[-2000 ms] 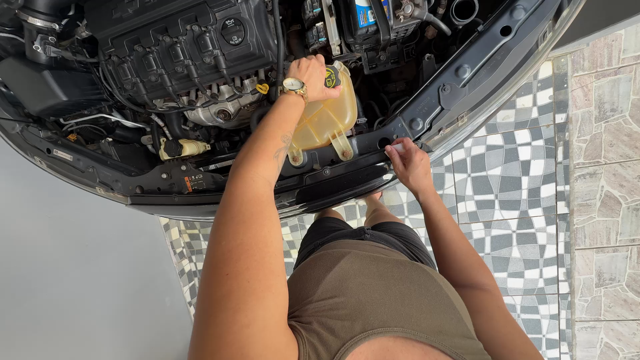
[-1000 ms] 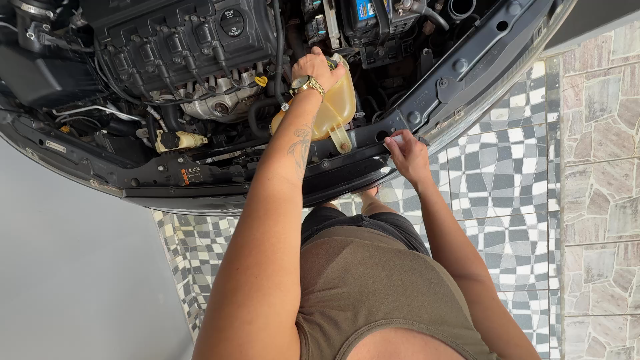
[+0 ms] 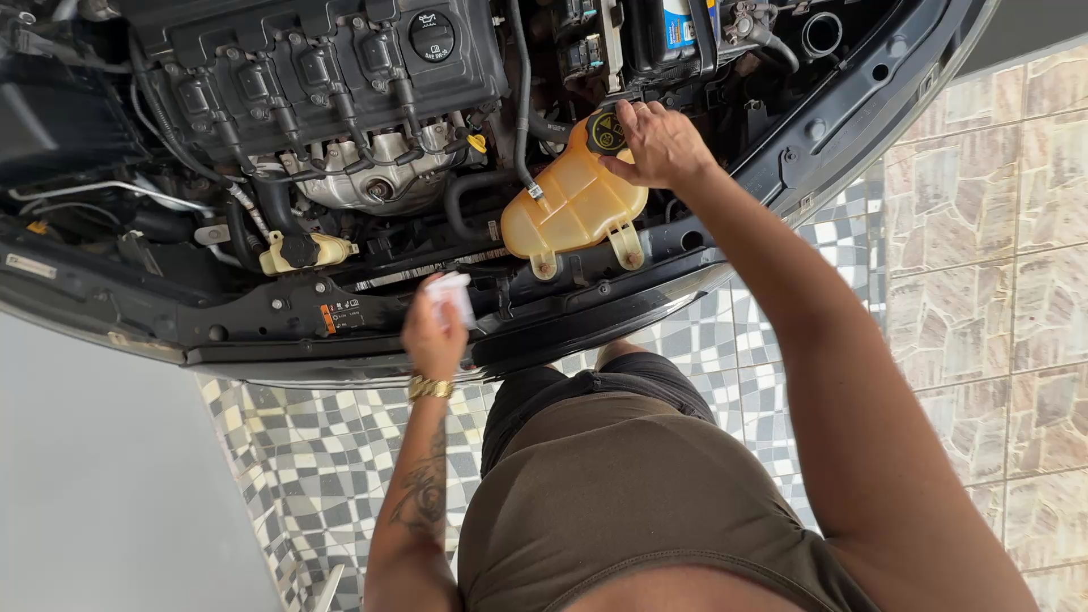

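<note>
My right hand [image 3: 659,146] has its thumb and fingers around the edge of the black cap [image 3: 607,132] on the yellowed plastic coolant tank [image 3: 565,204]. The cap sits on the tank's neck, and yellow symbols show on its top. My left hand [image 3: 435,336], with a gold watch on the wrist, holds a crumpled white cloth or paper [image 3: 450,297] above the front panel of the engine bay, left of the tank. That hand is slightly blurred.
The black engine cover [image 3: 323,51] with an oil filler cap [image 3: 432,36] lies beyond. A battery [image 3: 680,25] stands at the top right. Near the front edge is a pale reservoir with a dark cap [image 3: 302,252]. Hoses run beside the coolant tank.
My left hand has left the coolant tank's cap and moved back toward the front edge, now with the white cloth or paper. My right hand has moved from the front panel onto the cap.
</note>
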